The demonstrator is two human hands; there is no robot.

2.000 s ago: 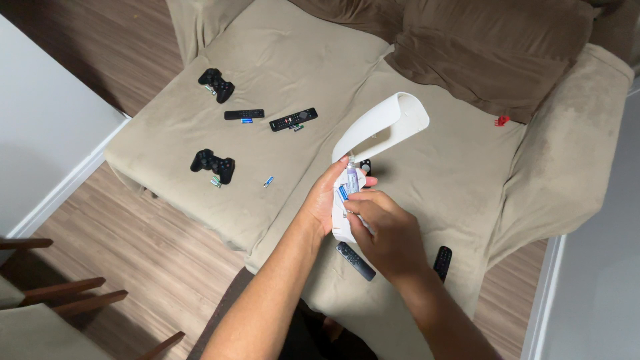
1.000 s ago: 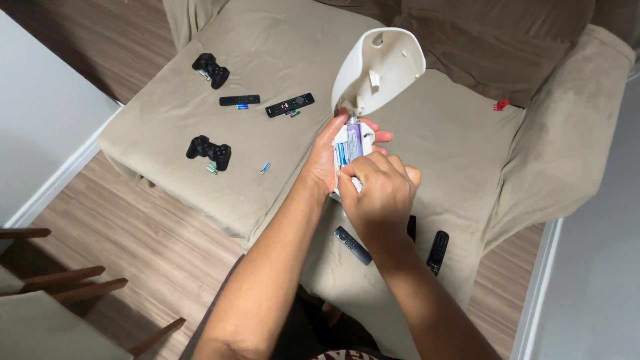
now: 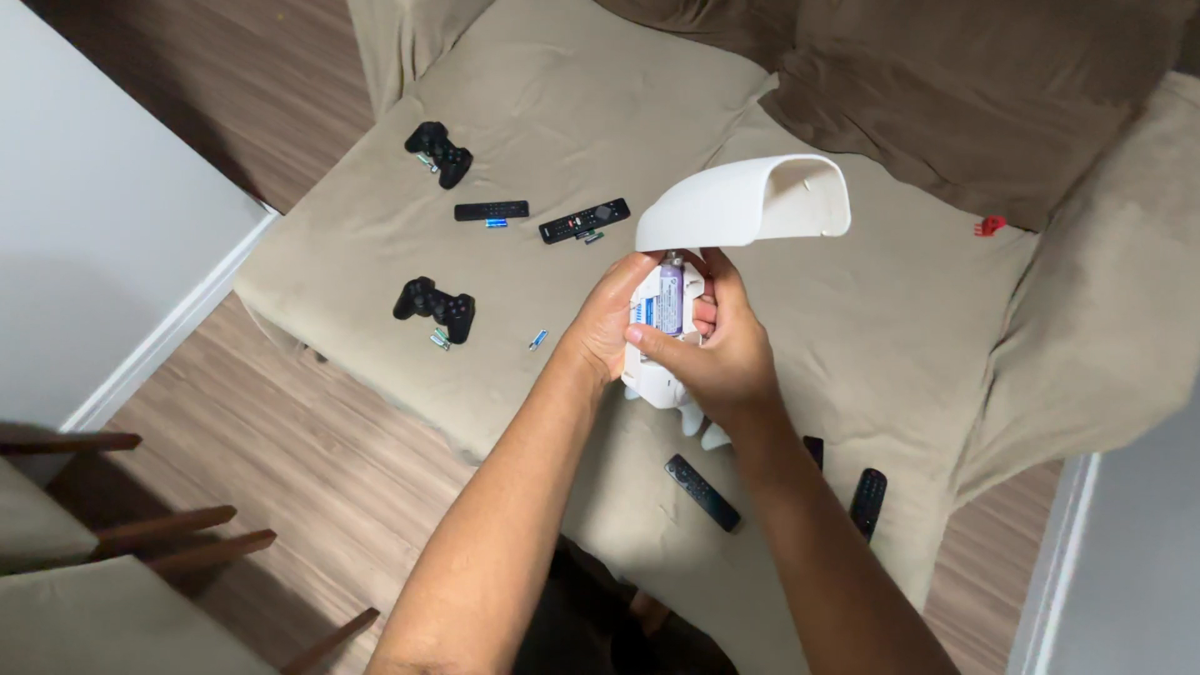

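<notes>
Both hands are around a white plastic automatic spray dispenser (image 3: 661, 380), its curved cover (image 3: 717, 206) swung up and away from me. My left hand (image 3: 609, 314) grips the body's left side. My right hand (image 3: 727, 342) holds the right side, with the thumb across the front near a blue-and-white battery (image 3: 647, 309). Beside that battery, a purple-and-white canister (image 3: 670, 298) sits inside the body. Pale pointed parts show below the dispenser; I cannot tell what they are. Just below lies a black remote control (image 3: 703, 492) on the sofa seat.
Two black game controllers (image 3: 439, 155) (image 3: 434, 309) lie on the sofa's left with small batteries (image 3: 441, 338). Two black remotes (image 3: 491, 211) (image 3: 584, 221) lie nearby with batteries, and a single battery (image 3: 537, 339) lies apart. More remotes (image 3: 868, 503) are at the lower right. A red object (image 3: 989, 226) lies near the back cushion.
My right hand has shifted from over the battery area to the body's right side, its thumb across the front. The cover's angle has changed as the dispenser turned.
</notes>
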